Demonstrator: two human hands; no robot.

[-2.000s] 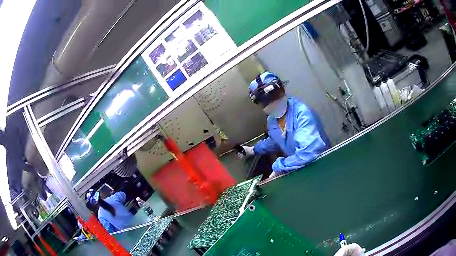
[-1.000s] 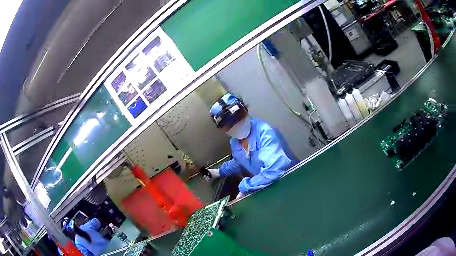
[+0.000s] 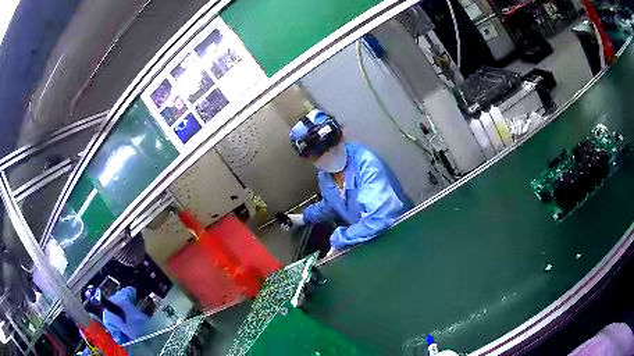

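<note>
A large green circuit board (image 3: 302, 337) lies at the bottom centre, cut off by the lower edge. Behind it another board (image 3: 274, 302) shows its pale-dotted side, tilted, at the near end of the belt view. A blue marker tip (image 3: 431, 341) stands up at the bottom edge. Just below it a sliver of white glove (image 3: 443, 352) shows, nearly all cut off; which of my hands it is and how its fingers sit cannot be told. A pink sleeve (image 3: 606, 343) shows at the bottom right corner.
A wide green conveyor (image 3: 445, 257) with a metal edge runs to the right. A populated board (image 3: 582, 172) with black parts lies on it at the right. A worker in blue (image 3: 361, 188) sits across the belt, beside a red panel (image 3: 219, 264). Another board (image 3: 182, 338) is at lower left.
Since two seconds ago the view has turned right, so the near boards sit further left. The gloved hand and marker are lower in the picture. The pink sleeve shows more.
</note>
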